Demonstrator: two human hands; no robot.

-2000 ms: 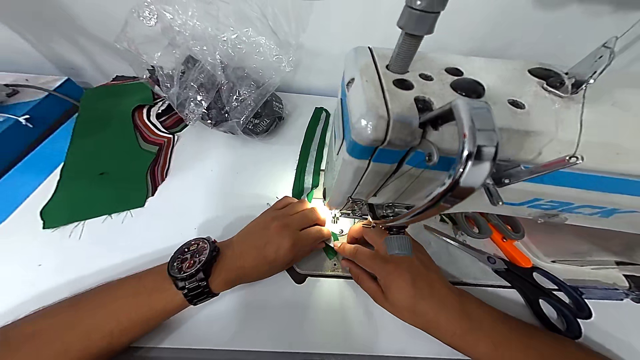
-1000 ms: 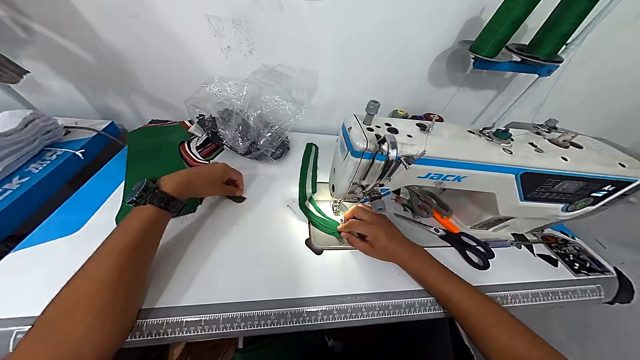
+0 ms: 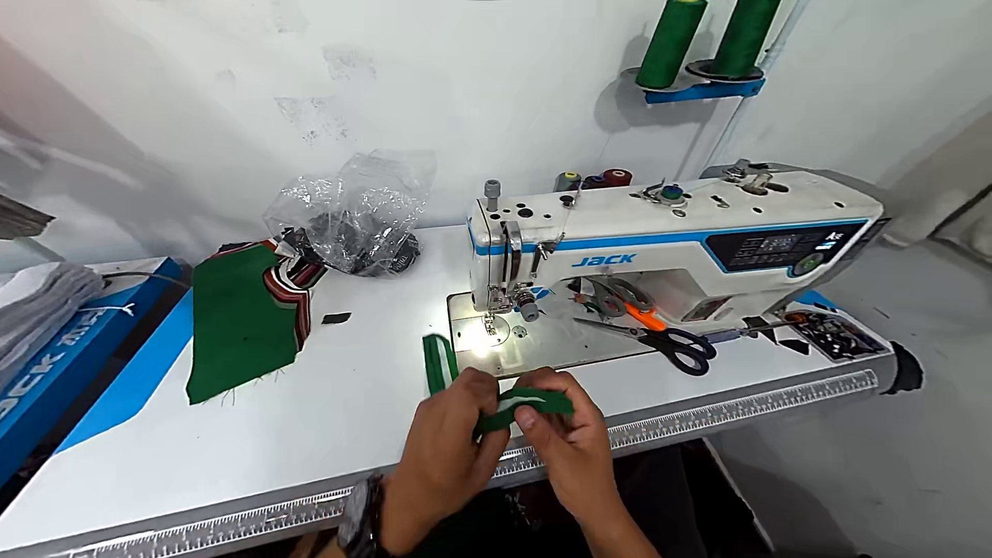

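Both hands hold a narrow green fabric strip point(image 3: 535, 401) with a pale stripe, in front of the sewing machine at the table's front edge. My left hand point(image 3: 449, 446) grips it near its middle, and one length of the strip lies behind on the white table. My right hand point(image 3: 573, 449) pinches the other end between thumb and fingers. Behind the hands, the Jack sewing machine point(image 3: 666, 240) has its lamp lit over the needle plate point(image 3: 473, 329); no cloth lies under its presser foot. A small dark scrap point(image 3: 336, 318) rests on the table to the left.
A green fabric piece point(image 3: 244, 322) with striped trim and a clear plastic bag point(image 3: 364, 217) of dark items lie at the back left. Black-handled scissors point(image 3: 674, 345) rest on the machine bed. A ruler strip point(image 3: 697, 413) runs along the front edge. Green thread cones point(image 3: 673, 43) stand above.
My left hand has come from the left of the table to the strip, leaving a dark scrap there. The strip has moved from the needle area toward the front edge. The view has widened since the first frame.
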